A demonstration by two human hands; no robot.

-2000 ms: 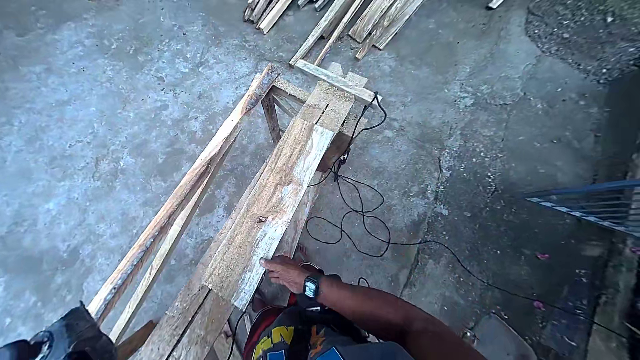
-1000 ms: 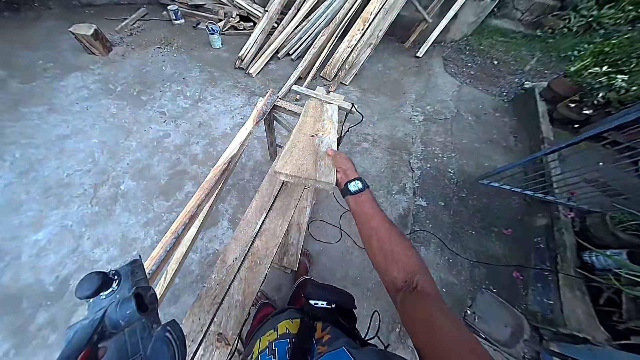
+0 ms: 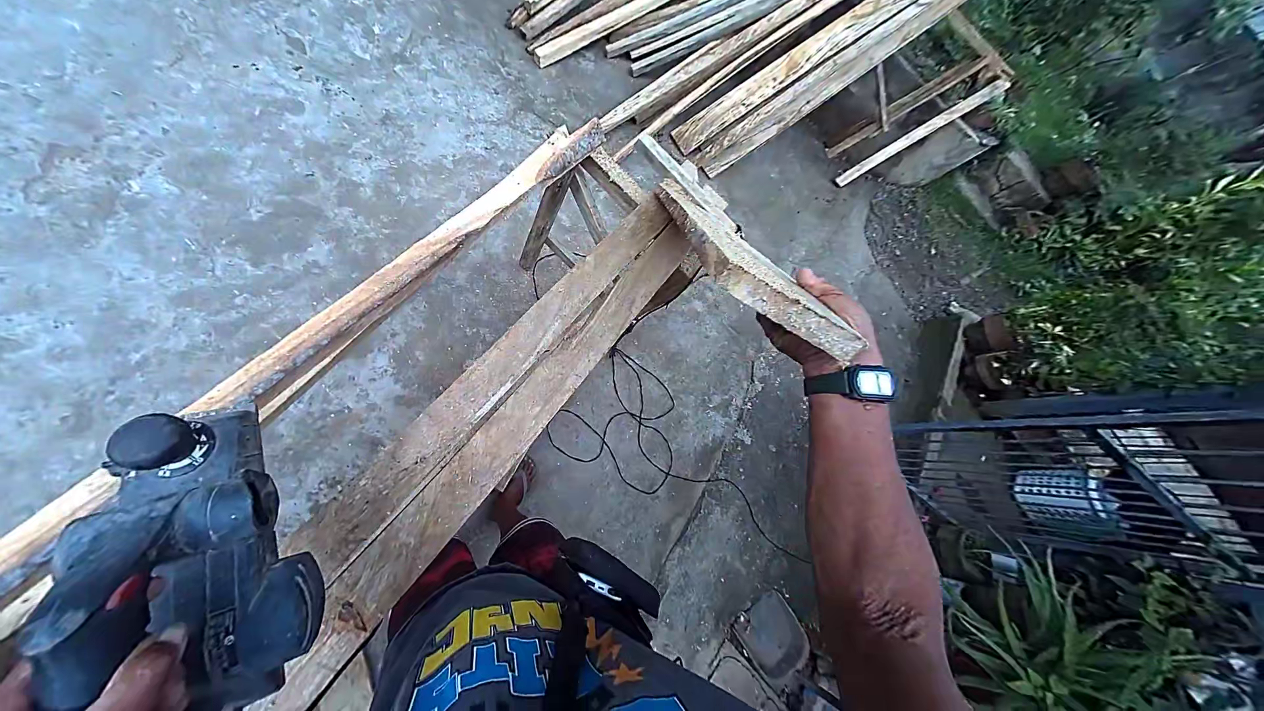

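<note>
My left hand [image 3: 143,671] grips the rear handle of a dark electric hand planer [image 3: 197,553] at the lower left, partly cut off by the frame's edge. With its thumb over the near end, my right hand [image 3: 825,321] holds a short wooden board [image 3: 760,281], tilted with its edge toward me. The board's far end is over the top of a long wooden bench of planks [image 3: 494,405], close to a small wood strip [image 3: 676,173]. Whether the board touches the bench there I cannot tell. A digital watch is on my right wrist.
A long pole [image 3: 395,276] runs along the bench's left side. Lumber [image 3: 790,69] is stacked beyond the far end. A black cord [image 3: 642,425] lies coiled on the concrete right of the bench. A metal gate [image 3: 1076,425] and plants stand at the right.
The board lay flat along the bench two seconds ago; my right hand has lifted it and turned it on edge, out to the right. The planer has come further into view at lower left.
</note>
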